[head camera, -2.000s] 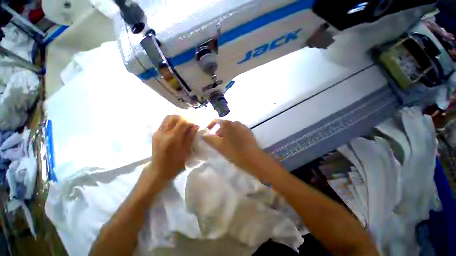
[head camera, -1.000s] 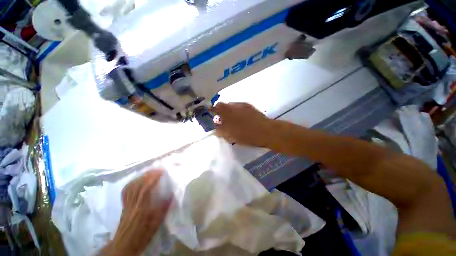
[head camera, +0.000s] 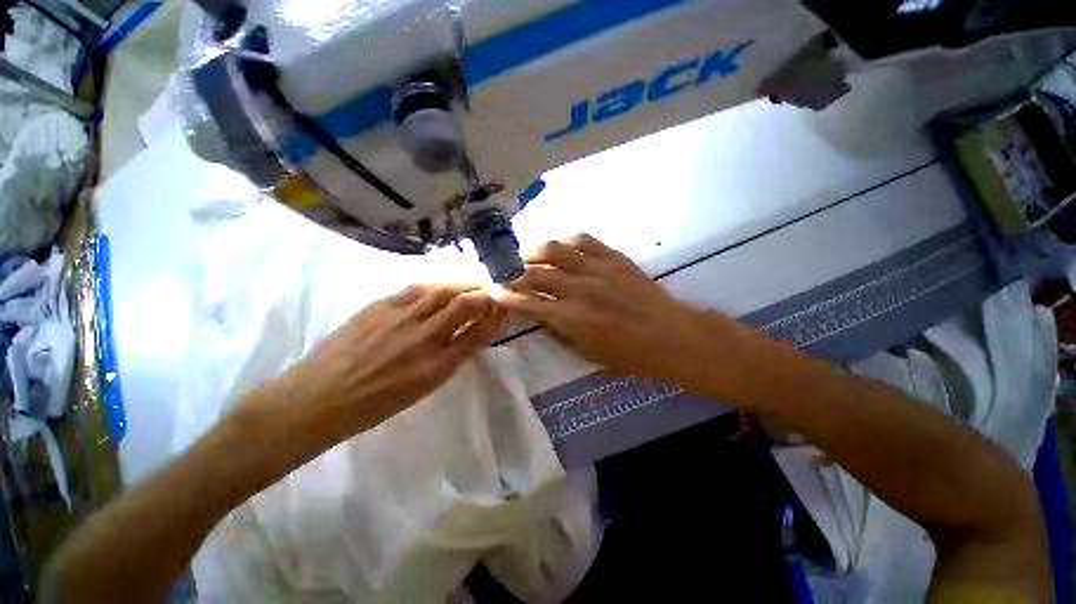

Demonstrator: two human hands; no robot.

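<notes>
The white garment cloth [head camera: 401, 472] lies bunched over the table's front edge and hangs down towards the lap. My left hand [head camera: 407, 348] pinches the cloth near the needle area, its fingertips close to my right hand's. My right hand [head camera: 590, 301] is just right of the dark grey cylinder [head camera: 498, 248], fingertips at the cloth's edge. The fingers and the head of the sewing machine [head camera: 519, 112] hide the needle and presser foot. The exact grip of the right fingertips is hard to see.
A ruler-marked strip [head camera: 850, 307] runs along the table's front edge. A yellow-green tray [head camera: 1009, 171] stands at the right end. White strips [head camera: 997, 366] hang at the lower right near a blue bin [head camera: 1052, 484]. Loose cloth [head camera: 41, 342] lies at the far left.
My left hand has moved up from the lower cloth to the needle area. My right hand now rests lower beside the grey cylinder. The cloth has shifted left and the view has moved.
</notes>
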